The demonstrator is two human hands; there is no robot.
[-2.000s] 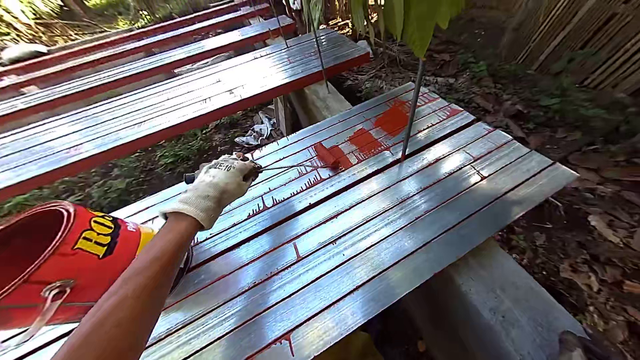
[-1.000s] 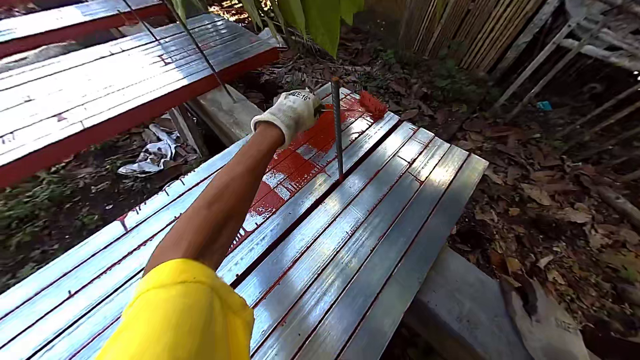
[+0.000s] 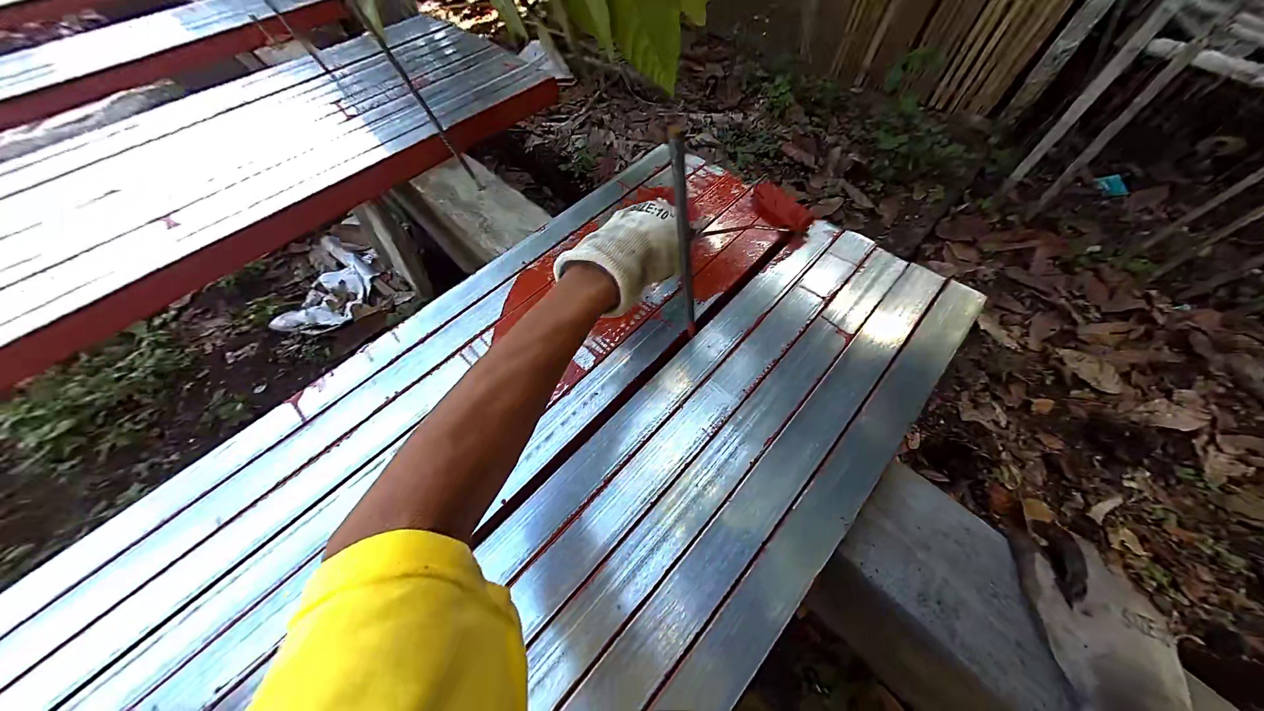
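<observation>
My left hand, in a white knit glove, reaches out over a row of silvery metal lengths laid side by side. It is closed around a paint roller, whose red cover lies at the far end of the row; the handle is hidden in the glove. Wet red paint covers part of the surface around the hand. A thin metal rod stands in front of the glove. At the lower right edge, my right hand shows in a dim, blurred glove with writing, over the ground; its fingers are unclear.
A second row of metal lengths with a red edge lies at the left, with another behind it. Concrete supports are underneath. Green leaves hang at the top. Dry leaves cover the ground by a slatted fence.
My left hand has moved with the roller toward the far end of the metal, and more red paint covers it. The view has turned; the red paint can seen earlier is out of view.
</observation>
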